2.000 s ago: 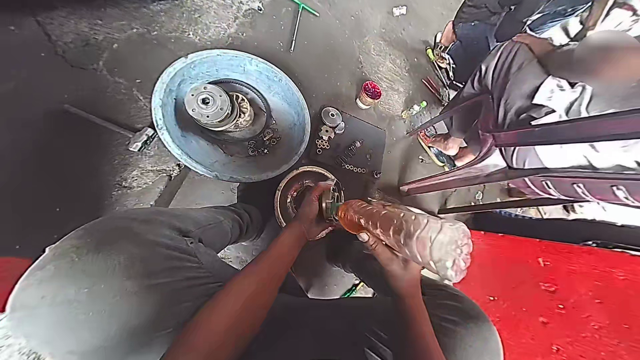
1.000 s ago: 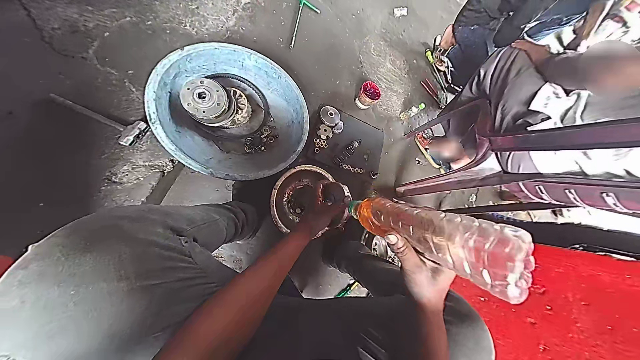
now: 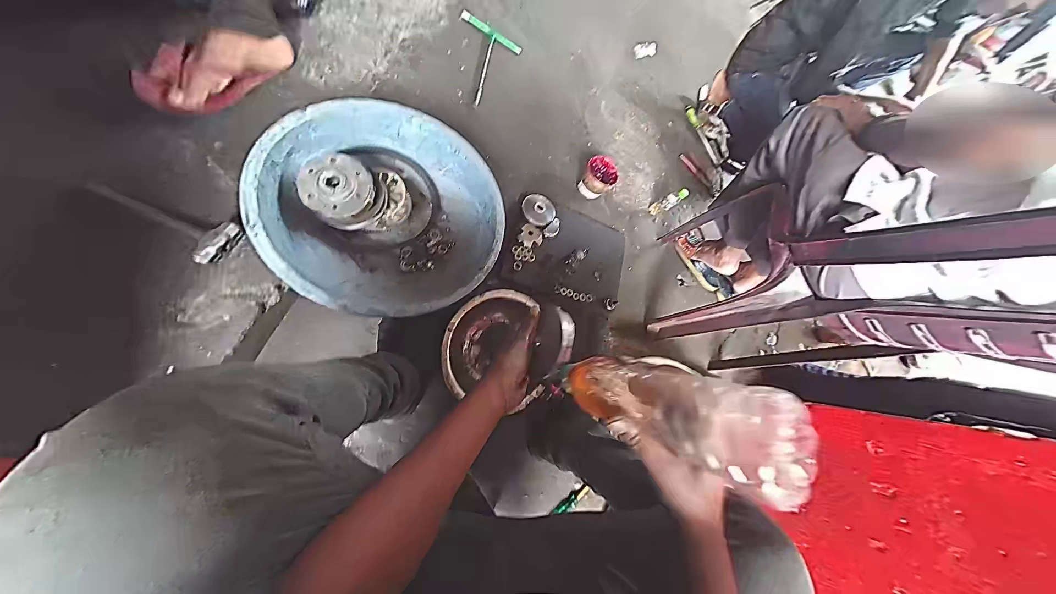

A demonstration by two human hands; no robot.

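A clear plastic bottle (image 3: 709,421) with orange liquid towards its neck lies tilted in my right hand (image 3: 660,462), its mouth pointing left. The bottle is blurred, and part of the hand shows through or behind it. My left hand (image 3: 515,363) is on the right inner side of a round metal drum-like part (image 3: 450,351) between my knees; its fingers are dark and hard to make out. The bottle's mouth is just right of the left wrist, beside the rim of the round part.
A blue basin (image 3: 280,247) holds disc-shaped metal parts (image 3: 334,188). Washers and small parts lie on a dark plate (image 3: 606,239). Around are a red-rimmed cup (image 3: 600,176), green T-handle wrench (image 3: 487,54), hammer (image 3: 218,242), plastic chair (image 3: 718,309), a seated person (image 3: 808,157) and another person's foot (image 3: 219,70).
The left hand has moved down from the bottle's neck onto the round part's side. A foot has come into view at the upper left.
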